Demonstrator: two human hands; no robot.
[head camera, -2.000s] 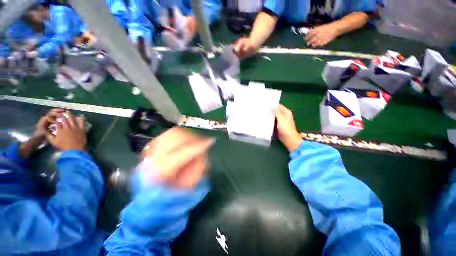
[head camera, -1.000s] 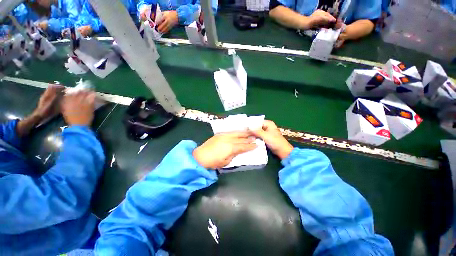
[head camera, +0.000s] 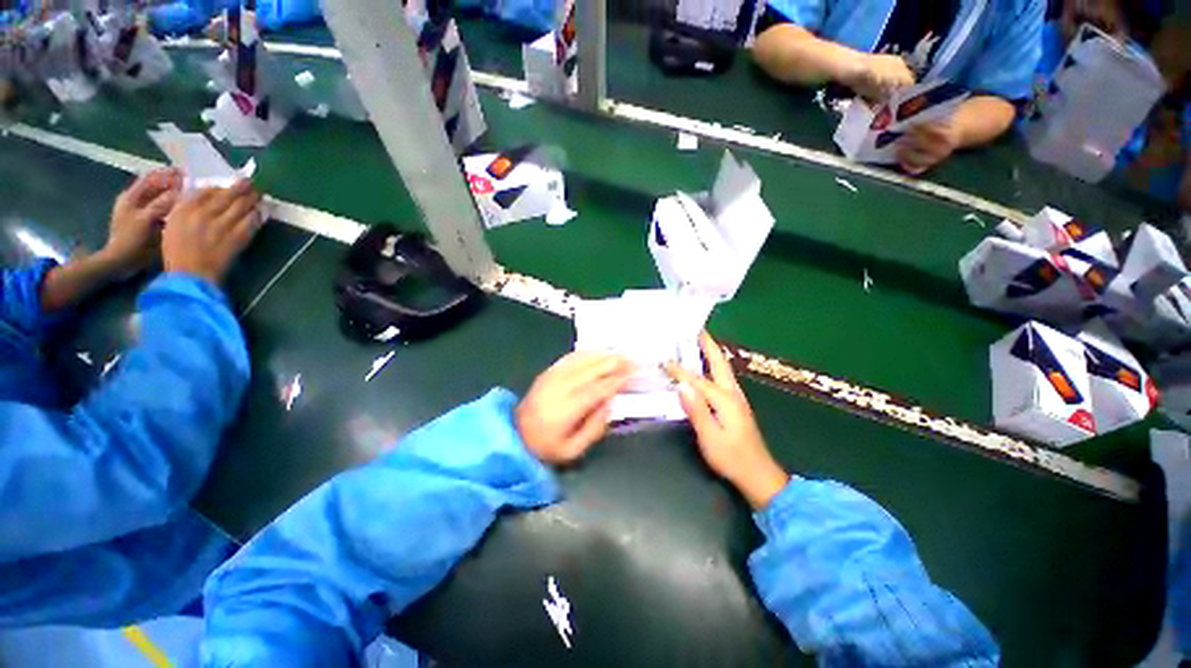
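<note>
A white carton (head camera: 640, 326) with open white flaps stands in front of me at the near rail. My left hand (head camera: 575, 402) is on its left side, fingers over the flap edge. My right hand (head camera: 721, 415) is on its right side, fingertips on the white panel. The carton's lower part is partly hidden by my hands. Just behind it, an open carton (head camera: 712, 232) with raised flaps stands on the green conveyor belt (head camera: 810, 294).
A slanting post (head camera: 405, 137) and black looped object (head camera: 398, 290) are left of the carton. Printed cartons (head camera: 1038, 381) stand at right. A neighbour's hands (head camera: 196, 225) hold a carton at left. Another worker (head camera: 901, 98) handles one opposite. Scraps (head camera: 558, 611) lie on the table.
My left hand has drawn back from across the carton to its left side. The view has shifted. The worker opposite now holds a carton with its printed side showing.
</note>
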